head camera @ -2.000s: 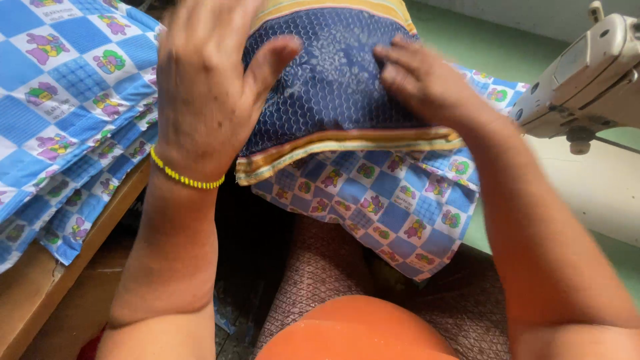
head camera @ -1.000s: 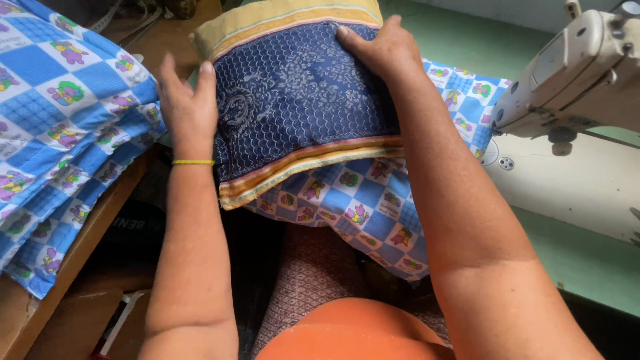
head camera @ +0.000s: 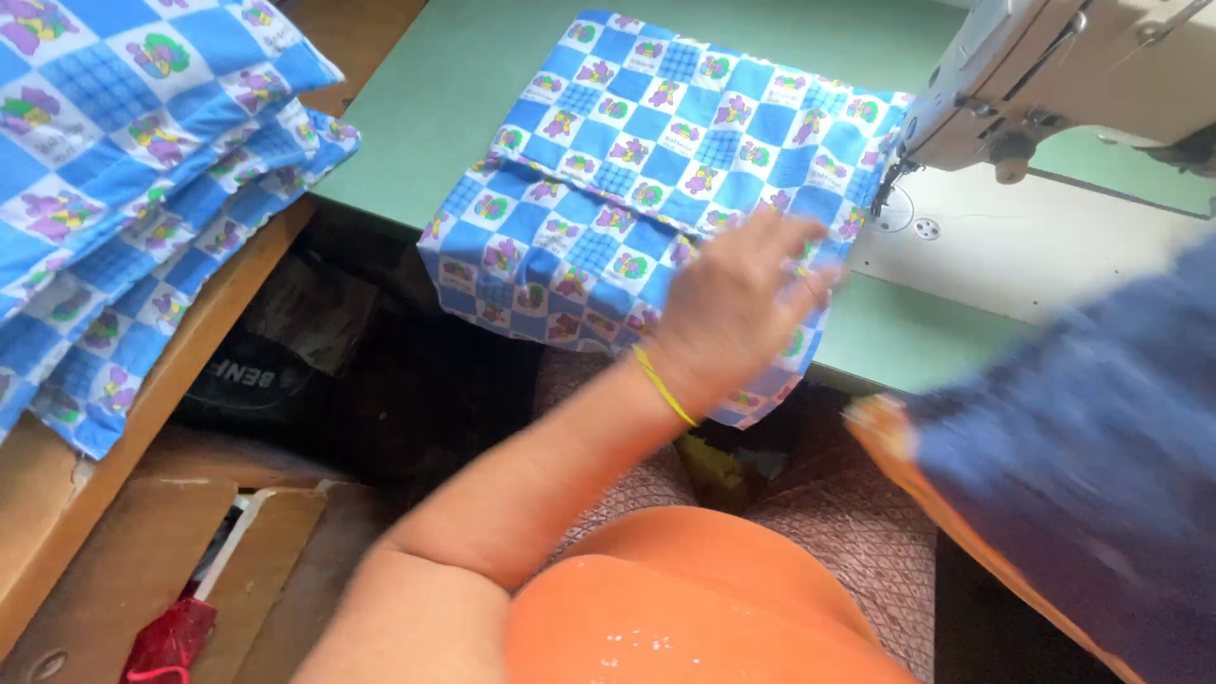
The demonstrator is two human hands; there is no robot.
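A blue-and-white checked fabric piece with printed figures lies over the front edge of the green table, its right edge by the sewing machine's needle area. Blurred, my left hand, with a yellow bracelet at the wrist, is over the right part of this fabric; its fingers look spread, and whether they pinch the cloth cannot be told. The dark blue patterned textile with an orange border is at the far right, blurred and cut off by the frame. My right hand is out of view.
The sewing machine stands at the upper right on the green table. Folded checked fabric is piled on a wooden surface at the left. Below are a wooden slatted seat and a red item.
The dark blue textile has moved from atop the checked fabric to the far right. My left hand has moved right, over the checked fabric. My right hand has left the view.
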